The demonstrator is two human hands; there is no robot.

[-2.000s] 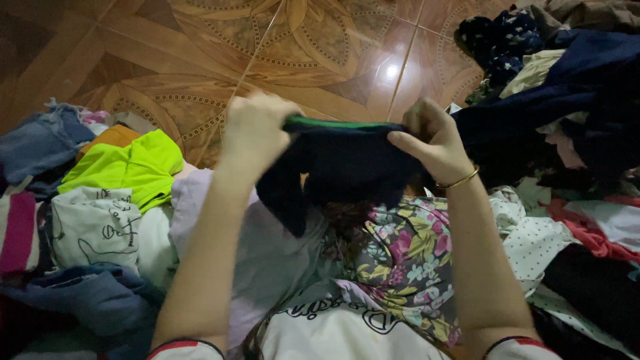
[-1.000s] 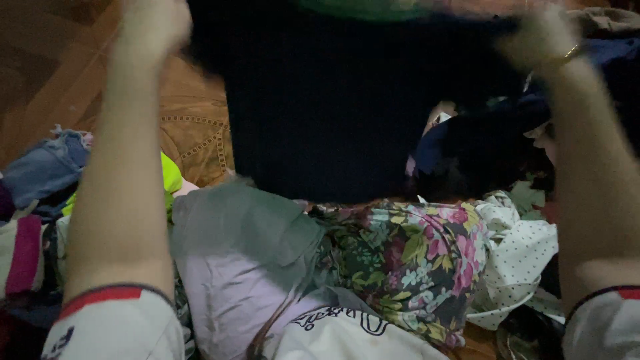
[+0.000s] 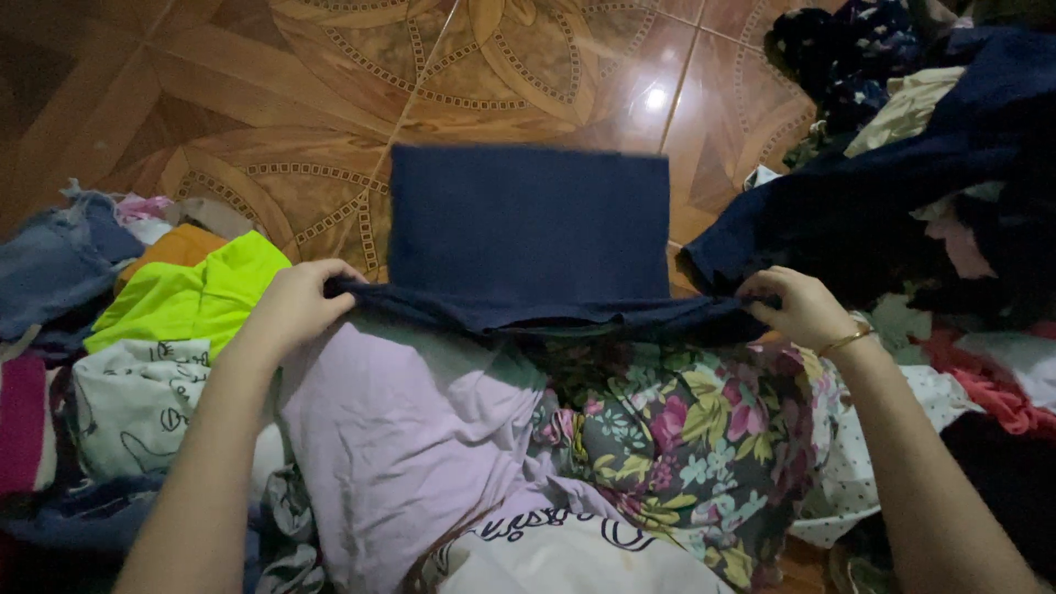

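A navy blue shirt (image 3: 528, 223) hangs stretched between my hands, its body lying flat over the tiled floor and its neckline side nearest me. My left hand (image 3: 309, 305) pinches one upper corner, and my right hand (image 3: 788, 305), with a gold bangle at the wrist, pinches the opposite one. Under the near edge lie a lilac cloth (image 3: 404, 445) and a floral cloth (image 3: 701, 437) across my lap.
Left of me are piled clothes, among them a neon yellow garment (image 3: 198, 289), a white printed garment (image 3: 140, 404) and blue denim (image 3: 58, 256). A heap of dark clothes (image 3: 841, 223) and a white dotted cloth (image 3: 850, 470) lie at the right. Patterned tiles (image 3: 330, 91) stretch ahead.
Both hands first held the dark garment bunched, then raised and spread it high in front of me. Now they are lower, and the shirt's body lies spread over the floor.
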